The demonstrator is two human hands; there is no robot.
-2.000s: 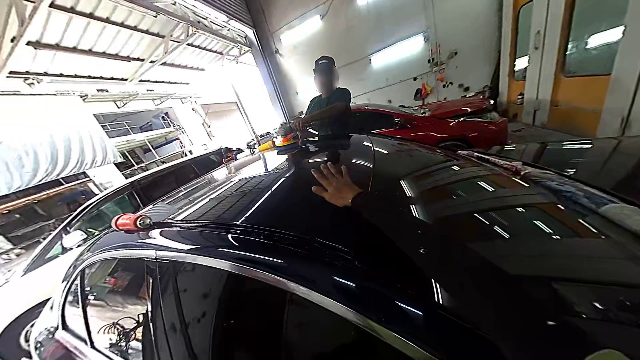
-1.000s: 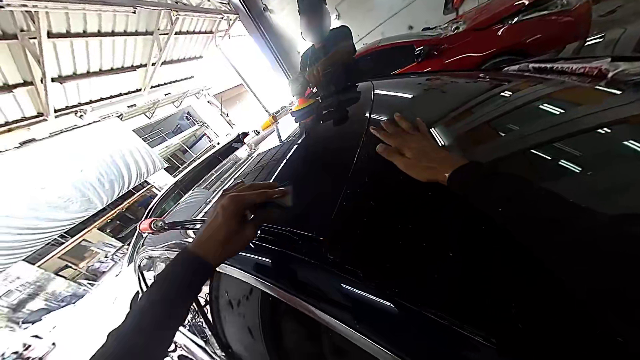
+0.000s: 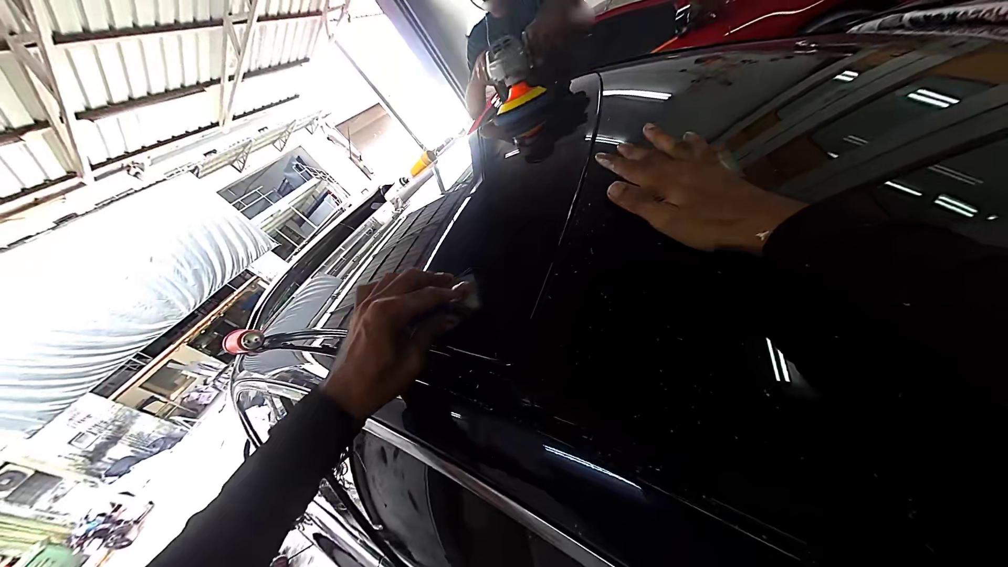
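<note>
A glossy black car roof [image 3: 630, 331] fills the middle and right of the view, with light reflections and small pale specks on it. My left hand [image 3: 394, 327] grips a small pale block or pad [image 3: 470, 294], mostly hidden by the fingers, at the roof near the side edge. To the right, my right hand [image 3: 693, 185] rests with spread fingers on the roof and holds nothing. A thin seam line on the roof runs between the two hands.
Across the roof, a person [image 3: 543, 27] has a polishing machine [image 3: 517, 90] with an orange and yellow pad at the roof's surface. A red cylindrical object [image 3: 242, 341] lies at the roof's left edge. A red car [image 3: 748, 17] stands behind.
My left hand, absent two seconds ago, is at the roof with the pad. The other person's polisher has come down nearer on the roof. The view has tilted and moved closer.
</note>
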